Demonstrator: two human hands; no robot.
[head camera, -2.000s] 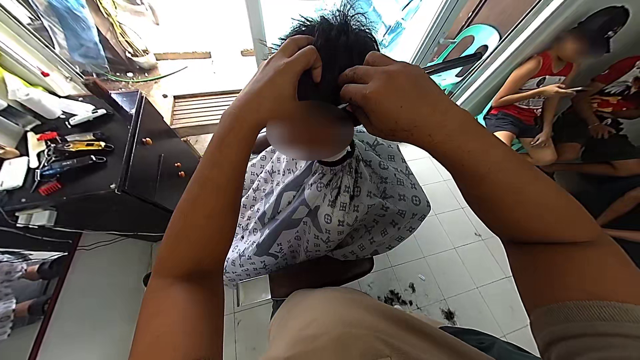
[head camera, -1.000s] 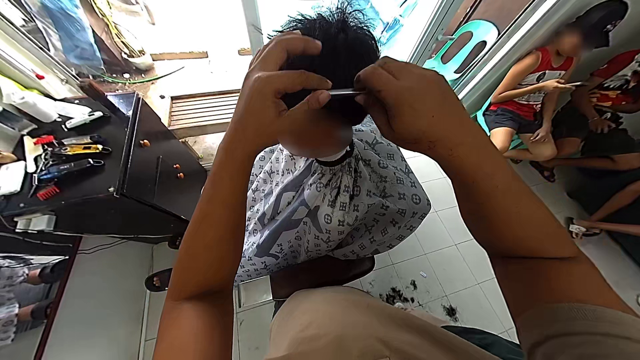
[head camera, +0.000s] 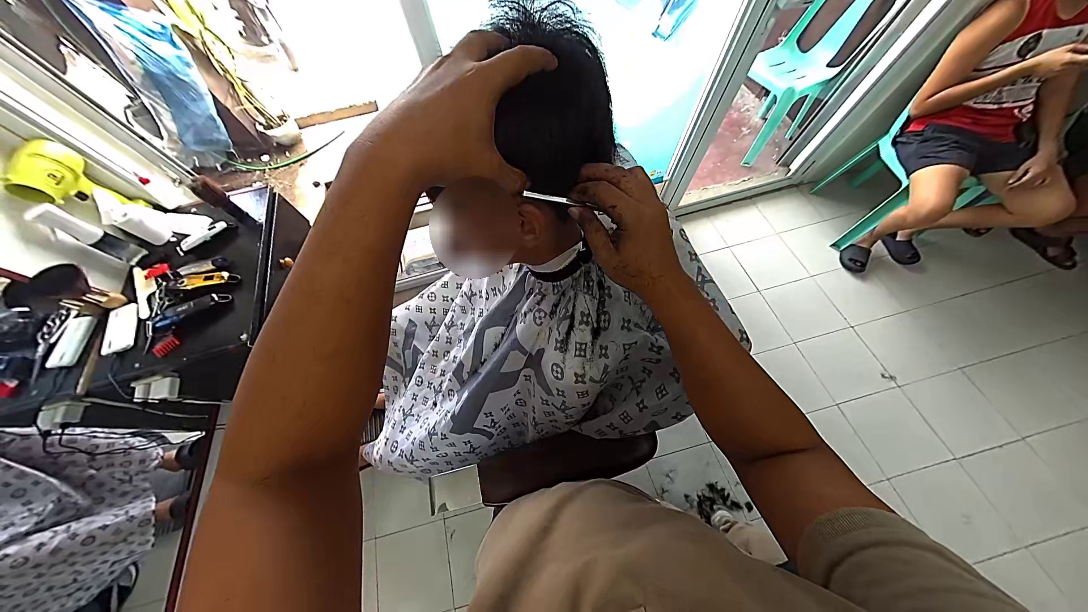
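Note:
A seated person with black hair (head camera: 557, 119) wears a patterned barber's cape (head camera: 527, 365) with cut hair on its shoulder. My left hand (head camera: 459, 110) lies spread on the side of the head, thumb near the temple, fingers near the crown. In my right hand (head camera: 625, 221) is a thin straight razor or similar slim blade (head camera: 548, 198), pinched between the fingers, its light edge lying at the hairline above the ear (head camera: 533, 223). My right fingers partly hide the tool, so its exact kind is unclear.
On the left, a dark counter (head camera: 242, 306) carries hair clippers (head camera: 191, 308), a red comb guard (head camera: 167, 344) and a yellow hair dryer (head camera: 44, 170). A person in a red top (head camera: 1033, 93) sits at right. Cut hair (head camera: 718, 501) lies on the tiled floor, below the barber's chair (head camera: 569, 455).
The blade has gone from the forehead hairline to the hair above the ear. The person's head now shows from the side. The view has shifted.

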